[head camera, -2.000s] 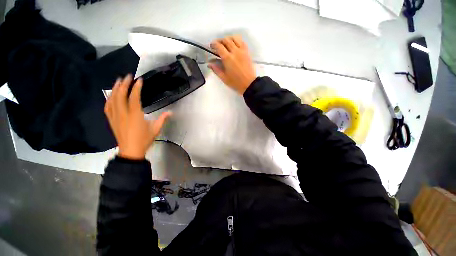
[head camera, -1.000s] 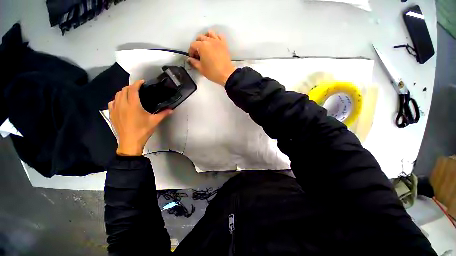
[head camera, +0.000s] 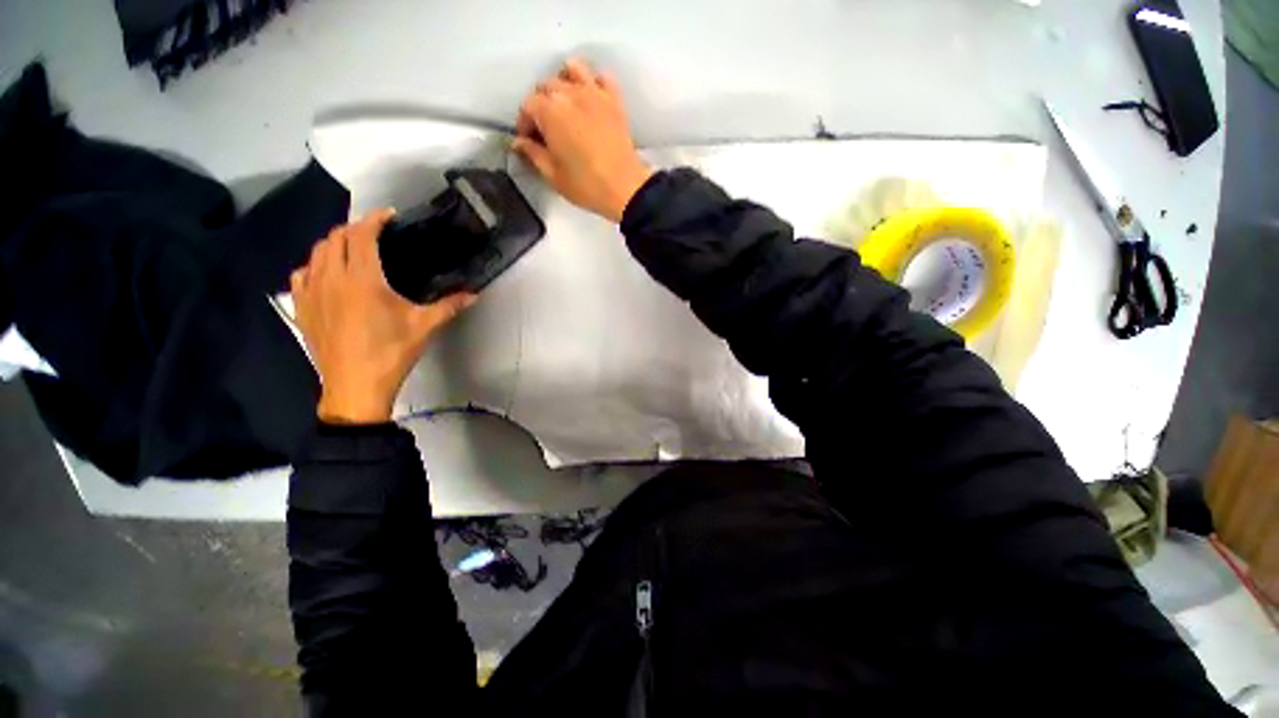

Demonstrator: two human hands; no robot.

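Note:
A large white paper pattern point(head camera: 631, 351) lies on the white table, with thin dark fabric edges showing past it. My left hand point(head camera: 358, 309) grips the left end of a black boxy weight point(head camera: 484, 225) that sits on the pattern's left part. My right hand point(head camera: 578, 138) is at the pattern's far edge, its fingers curled close together; whether they pinch the edge is hidden. A yellow roll of packing tape point(head camera: 993, 267) lies on the pattern's right part, partly behind my right sleeve.
A bundled dark garment point(head camera: 154, 309) covers the table's left end. Fabric shears point(head camera: 1139, 281) and a black smartphone point(head camera: 1175, 77) lie at the right. A frayed dark panel point(head camera: 190, 35) is at the far left. Black trimmings point(head camera: 512, 561) lie on the floor below the near edge.
My left hand has closed on the black weight, which has turned a little. My right hand has moved left along the far edge, and a dark strip there no longer shows. The view has shifted.

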